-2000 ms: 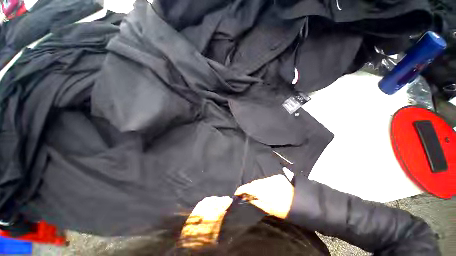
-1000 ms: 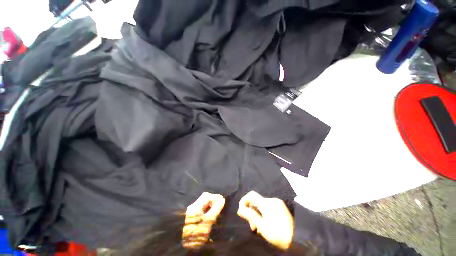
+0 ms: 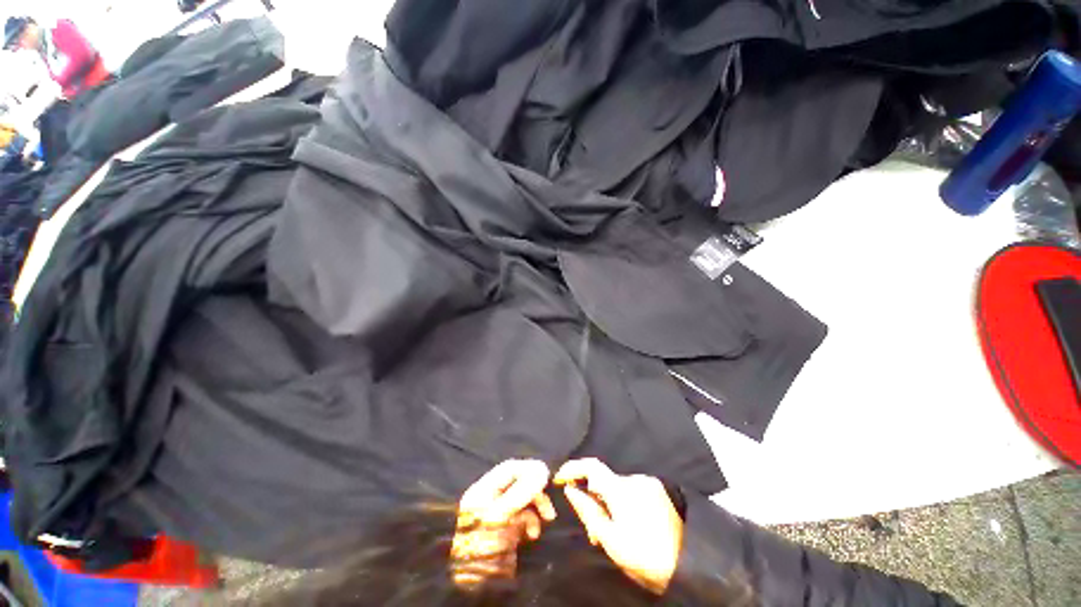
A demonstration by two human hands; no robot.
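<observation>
A black garment (image 3: 462, 391) lies spread over the white table, its near edge at my hands. A care label (image 3: 715, 255) with pale print and a thin pale line show on its right part. My left hand (image 3: 504, 516) is at the garment's near edge, fingers curled. My right hand (image 3: 622, 516) is close beside it, thumb and fingertips brought together near the left fingertips. Whether cloth or a thread is pinched between the fingers is too blurred to tell. No snips can be seen. Dark hair partly covers the bottom of the view.
More black garments (image 3: 782, 131) are heaped behind. At right are a blue bottle (image 3: 1014, 133), crumpled clear plastic (image 3: 1046, 204) and a red disc (image 3: 1031, 356) with a black rectangle on it. Red (image 3: 178, 562) and blue items stand at lower left. A person in red (image 3: 74, 53) is at far upper left.
My hands have come closer together, fingertips almost meeting. A curved garment edge now shows above them. The view has shifted, so the table items sit farther right than one second ago.
</observation>
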